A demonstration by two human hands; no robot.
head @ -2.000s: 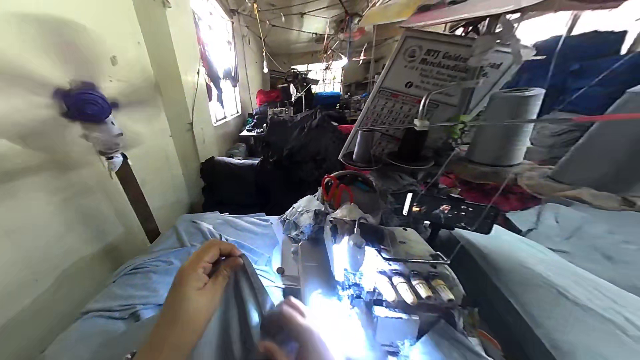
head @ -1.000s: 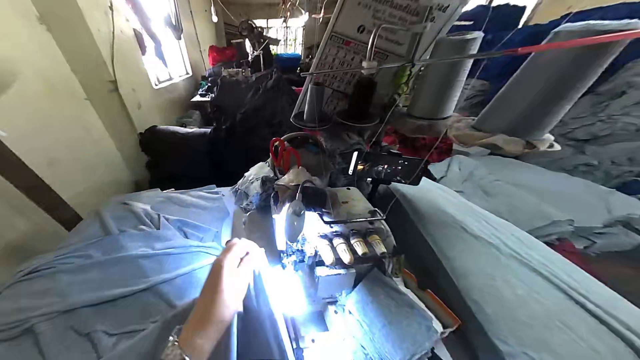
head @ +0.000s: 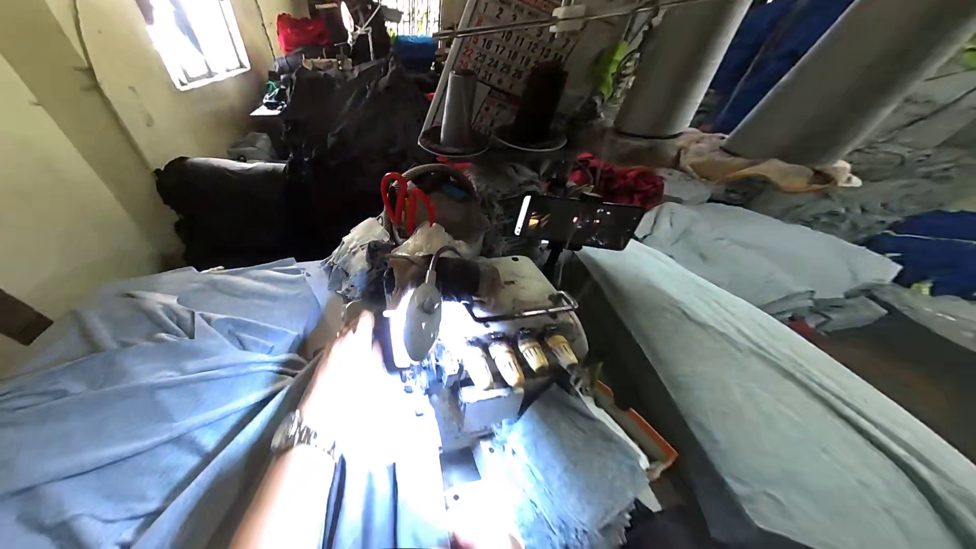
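My left hand, with a metal watch on its wrist, reaches to the left side of an overlock sewing machine, beside its lamp. Glare washes out its fingers, so any hold is unclear. Grey-blue fabric lies under and beside the forearm and runs toward the lit needle area. Only a small, overexposed part of my right hand shows at the bottom edge, near the fabric; its grip is hidden. Several tension dials line the machine's front.
Light blue fabric is heaped on the left. Red-handled scissors stand behind the machine, with a phone on a mount to their right. Long grey cloth covers the right side. Thread cones stand behind. A cut cloth piece lies in front.
My left hand, which pinched raised fabric two seconds ago, has moved forward to the machine's left side. The fabric now lies lower. The view has shifted toward the machine.
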